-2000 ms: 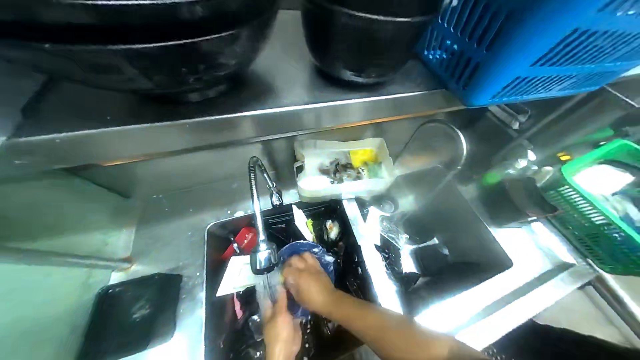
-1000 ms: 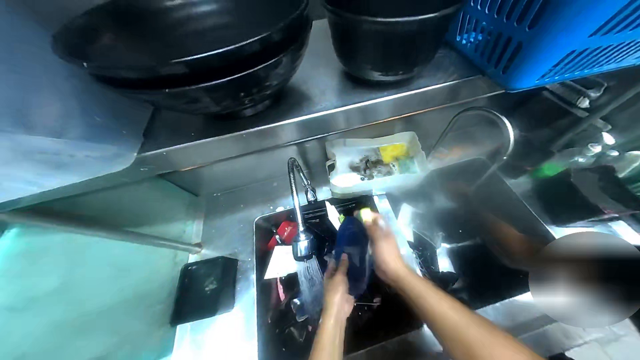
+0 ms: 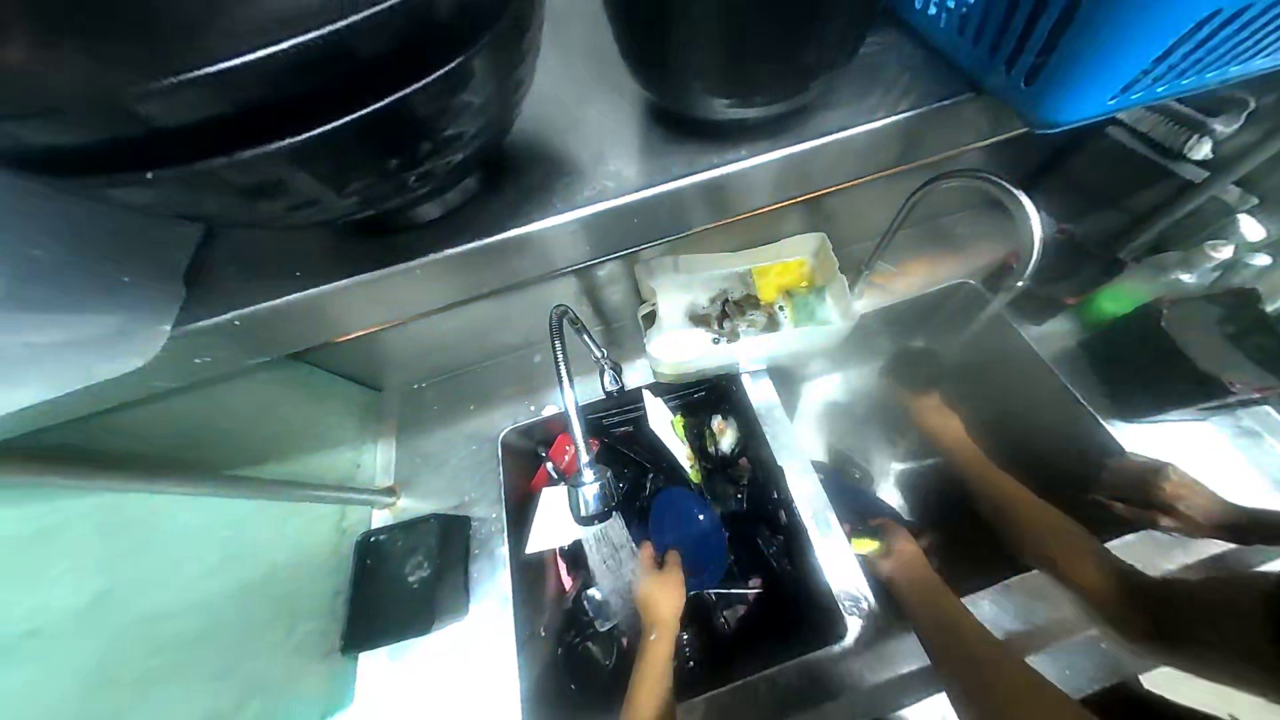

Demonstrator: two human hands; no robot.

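My left hand (image 3: pixel 660 592) grips the lower left edge of a round blue plate (image 3: pixel 690 538) in the left sink. Beside it, water runs from a flexible faucet (image 3: pixel 592 492) onto dark dishes and utensils. My right hand (image 3: pixel 898 552) is over the near left part of the right sink, closed on a small yellow sponge (image 3: pixel 865 546). A dark dish (image 3: pixel 850 497) lies close to those fingers; whether they touch it is unclear. Also in the left sink are a red object (image 3: pixel 566 456), a white piece (image 3: pixel 553 520) and food scraps (image 3: pixel 722 434).
A co-worker's hand (image 3: pixel 935 412) reaches into the right sink (image 3: pixel 1040 400); another hand (image 3: pixel 1160 492) is at its right edge. Behind the sinks sits a white tub (image 3: pixel 690 355) with sponges. Black bowls (image 3: pixel 330 150) and a blue basket (image 3: pixel 1060 60) stand on the shelf. A black tray (image 3: pixel 408 582) lies left.
My right hand has moved right, from over the left sink to the right sink. The blue plate, earlier raised between both my hands, is now lower in the left sink. A co-worker's hands now show plainly.
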